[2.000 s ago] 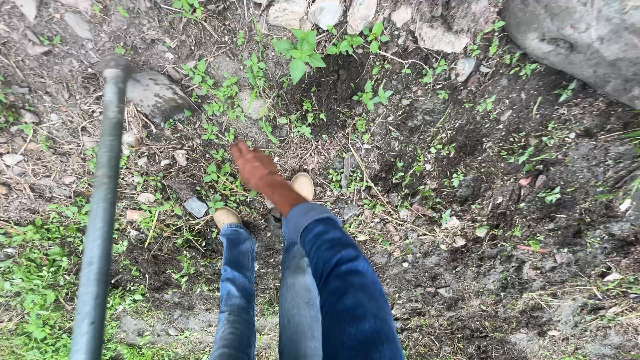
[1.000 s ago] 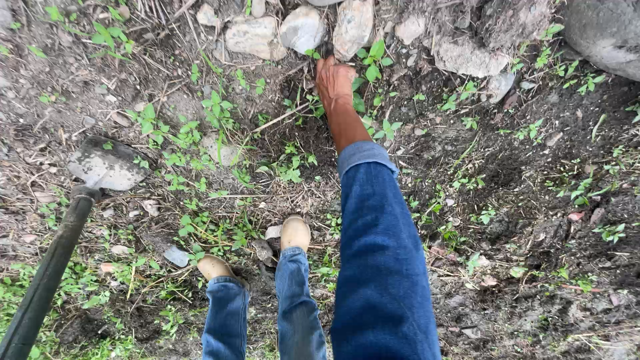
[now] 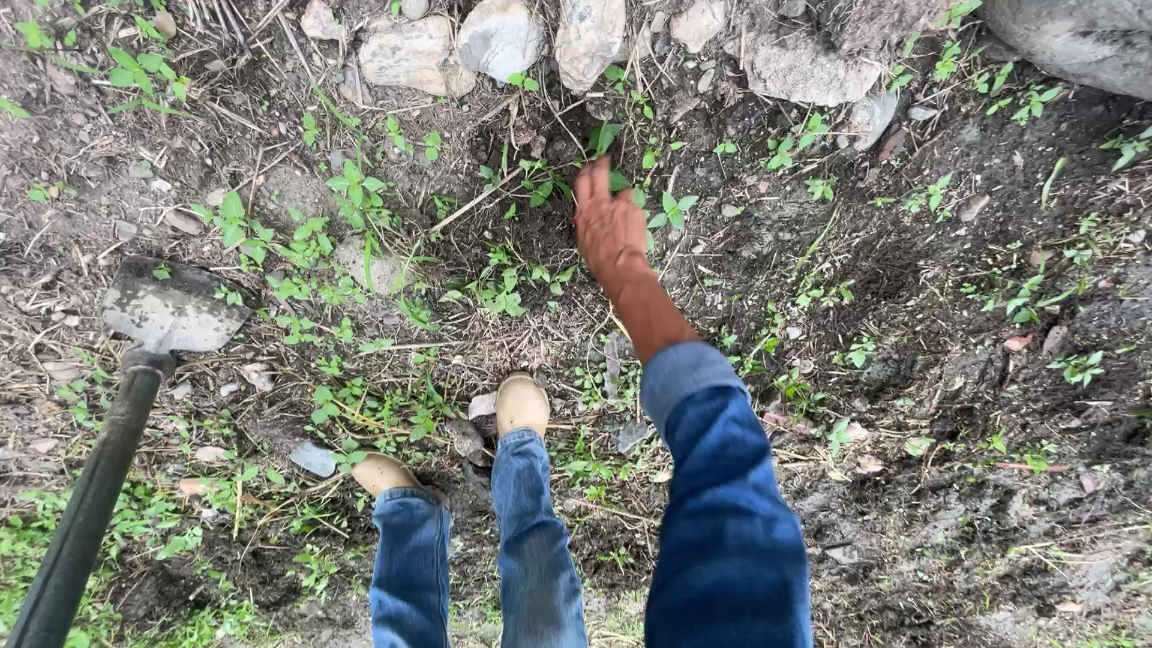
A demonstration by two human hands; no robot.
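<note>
My right hand reaches out from a rolled denim cuff over dark soil, its fingers at the leaves of a small green weed below the row of stones. Whether the fingers grip the leaves cannot be told. On the left, a shovel has its soil-smeared metal blade on the ground and its dark handle running to the lower left corner. The far end of the handle is out of view, and so is my left hand.
Pale stones line the top edge, and a large grey boulder fills the upper right corner. Low weeds, dry stems and small stones cover the ground. My tan shoes stand at lower centre.
My right hand went up to the stones from near my shoes, and now is a little lower, below them. The shovel's handle was more upright two seconds ago and now leans to the lower left.
</note>
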